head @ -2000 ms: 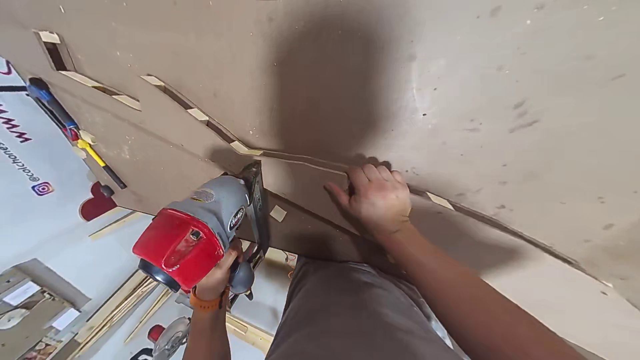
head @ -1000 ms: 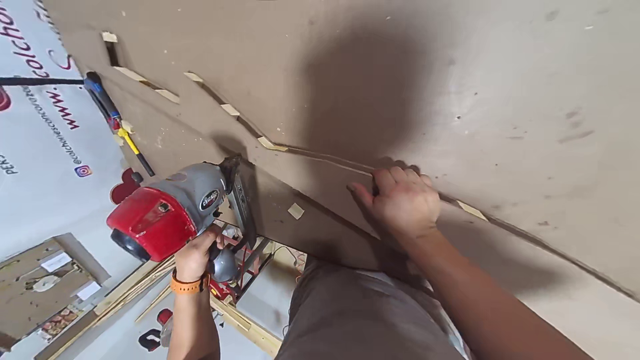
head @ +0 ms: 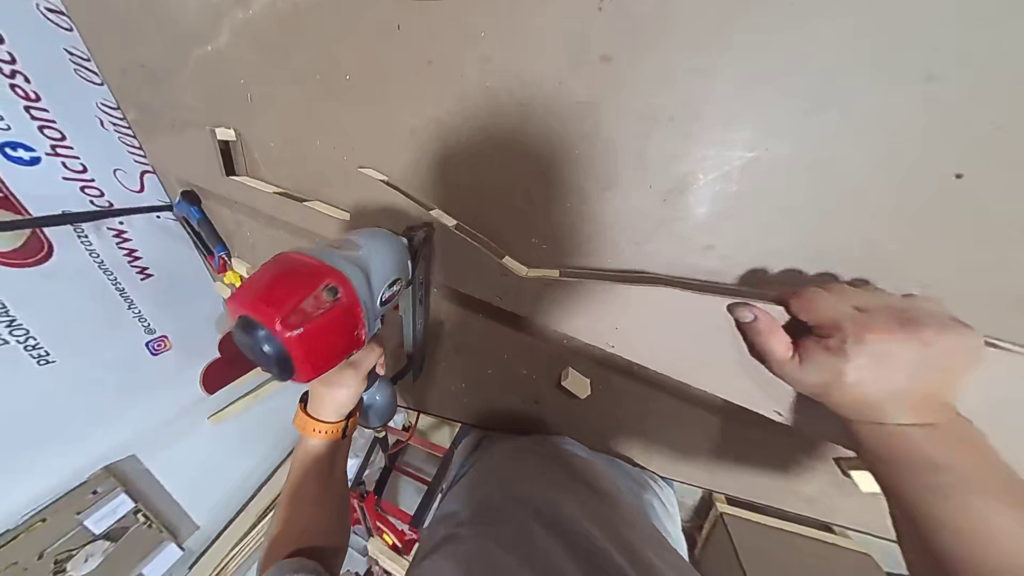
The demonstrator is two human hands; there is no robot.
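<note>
My left hand (head: pixel 344 384), with an orange watch band at the wrist, grips a red and grey pneumatic nailer (head: pixel 320 308). The nailer's dark magazine stands over the brown board (head: pixel 680 96), near a seam; whether its nose touches the board is hidden. At the right my right hand (head: pixel 872 344) lies on the board with its fingers curled over a long narrow strip edge (head: pixel 664 279). Its thumb points left, and what is under the fingers is hidden. Small pale wood pieces (head: pixel 444 218) sit along the angled slot left of that edge. A loose pale wood block (head: pixel 576 382) lies nearer my body.
A blue-handled tool (head: pixel 200 224) lies at the board's left edge. Beyond it hangs a white printed banner (head: pixel 72 264). Below are a red and black frame (head: pixel 400 496), long wood strips (head: pixel 240 520), and a wooden box (head: pixel 784 544) at the lower right.
The view has shifted and come closer to the board. The nailer stays in my left hand. My right hand remains at the strip edge.
</note>
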